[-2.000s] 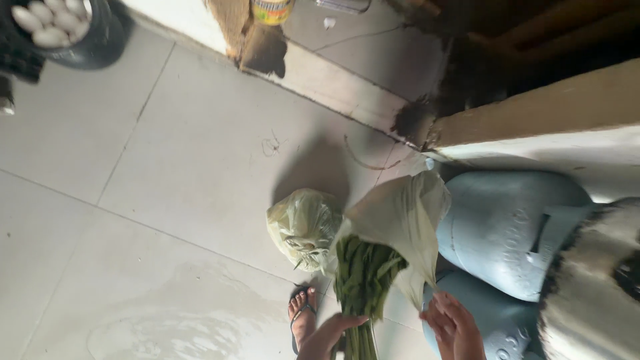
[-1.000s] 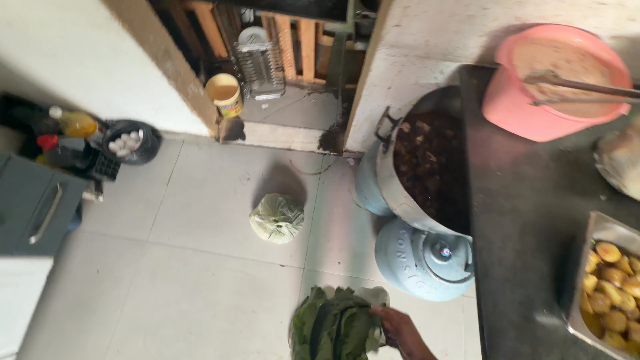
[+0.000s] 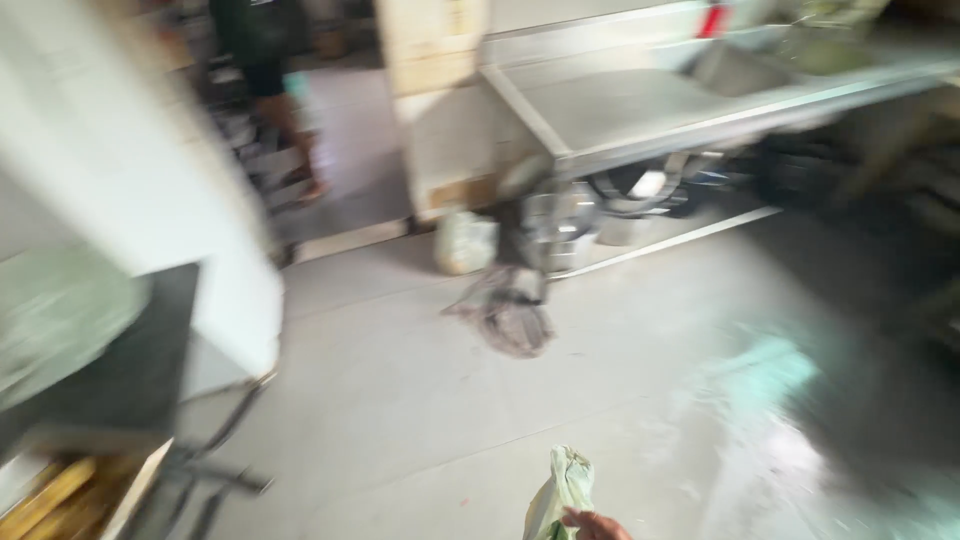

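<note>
Near the bottom edge, right of centre, my right hand (image 3: 595, 523) grips a pale green plastic bag (image 3: 564, 484). A bit of dark green shows at the bag's lower part, beside the fingers. Most of the bag lies below the picture's edge. My left hand is out of the picture. Farther ahead on the tiled floor are a whitish plastic bag (image 3: 466, 241) standing by the wall and a brownish, see-through bag or net (image 3: 516, 319) with something dark in it, blurred.
A steel sink counter (image 3: 622, 112) runs across the right, with pots (image 3: 559, 217) beneath. At left stand a dark counter (image 3: 112, 375), a tray of yellow food (image 3: 56, 491) and black metal legs (image 3: 225, 480). A person (image 3: 277, 97) is beyond the doorway. The floor at right looks wet.
The view has swung far round to the sink side. Both hands showed at the leafy greens two seconds ago; now only my right hand shows, at a pale bag.
</note>
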